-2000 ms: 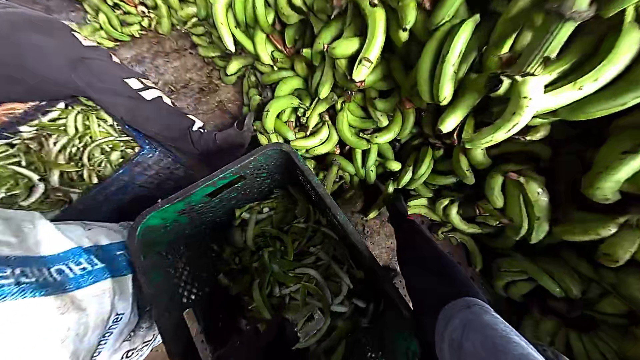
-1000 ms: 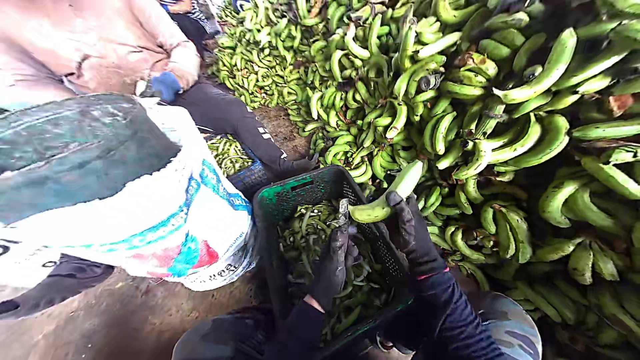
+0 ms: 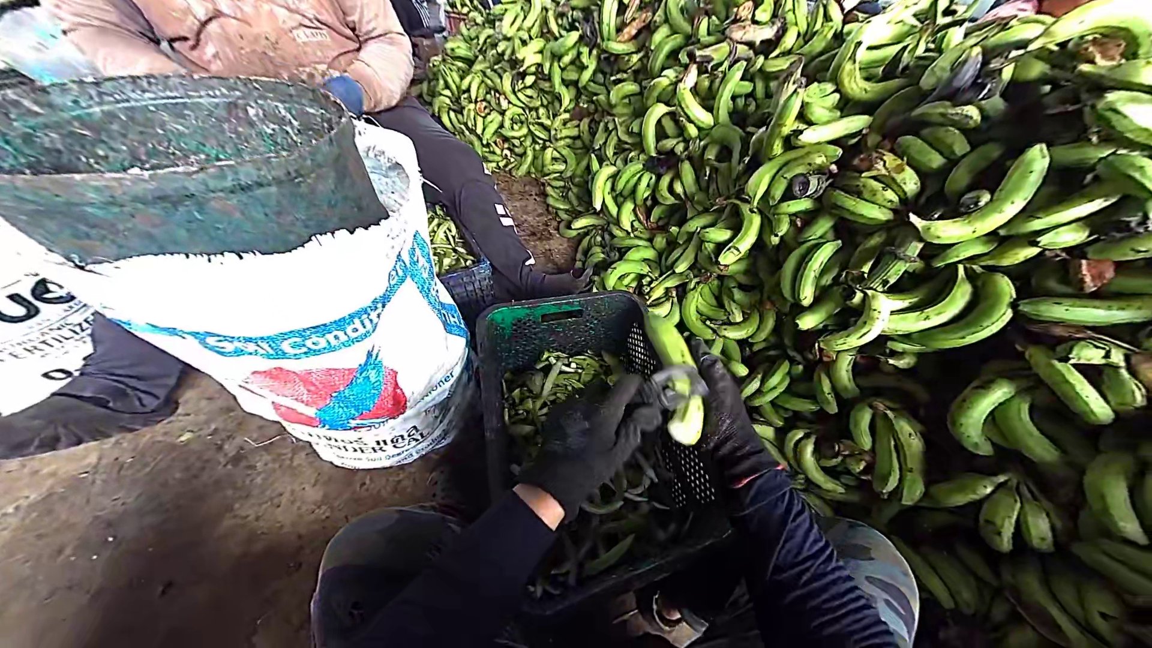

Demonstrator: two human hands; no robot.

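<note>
My right hand [image 3: 724, 418], in a dark glove, grips a green plantain [image 3: 670, 346] from its right side. The fruit stands nearly upright over the right rim of a dark plastic crate [image 3: 504, 315], and part of its skin looks pale. Close by on the left, my left hand [image 3: 589, 436], also gloved, is closed on a small peeling tool [image 3: 675, 385] that lies against the plantain; the tool is blurred. Green peel strips [image 3: 553, 387] lie in the crate below both hands.
A large heap of green plantains [image 3: 864, 270] fills the right and back. At left stands a white woven sack [image 3: 297, 342] with a dark drum or liner [image 3: 189, 193] at its top. Beyond it sits a person [image 3: 261, 40], one leg stretched toward the crate, beside a blue crate [image 3: 468, 283].
Two seconds ago my right hand was reaching at the heap's edge; a second ago both hands were at a plantain above the crate. The plantain has turned from slanted to nearly upright.
</note>
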